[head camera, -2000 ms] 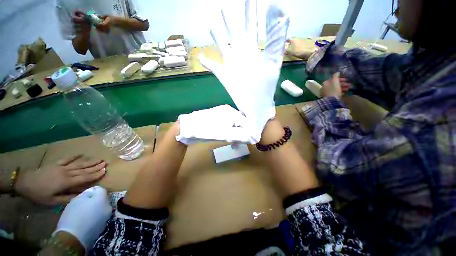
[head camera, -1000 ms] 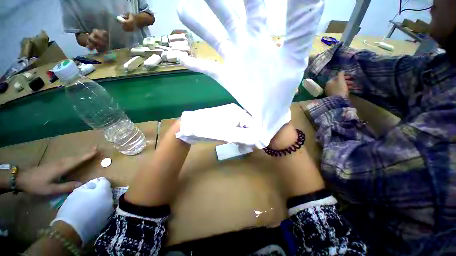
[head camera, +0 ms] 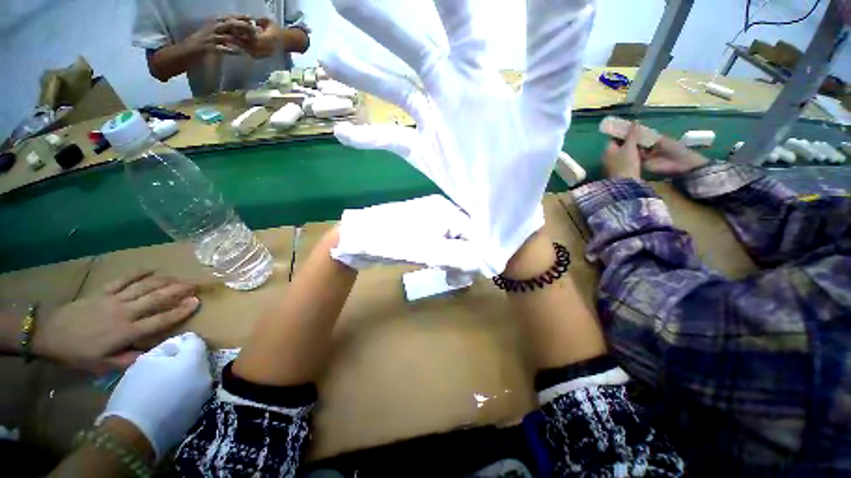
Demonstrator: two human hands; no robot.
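Observation:
My right hand (head camera: 476, 121) wears a white glove and is raised with the fingers spread; the fingertips are cut off by the top edge. My left hand (head camera: 401, 233), also in a white glove, holds the right glove's cuff at the wrist; its fingertips are partly hidden there. A white card (head camera: 431, 284) lies on the brown cardboard just below my hands, partly covered by them.
A tilted-looking water bottle (head camera: 201, 219) stands left. A bare hand (head camera: 121, 317) and a gloved fist (head camera: 163, 392) rest at left. The green belt (head camera: 280, 182) crosses beyond, with heaped units (head camera: 294, 103) behind. A plaid sleeve (head camera: 644, 224) is close at right.
My right glove has shifted slightly, fingers still spread; my left hand stays at its cuff. The person at right now holds a unit up. The bare hand at left has moved, and the white disc no longer shows.

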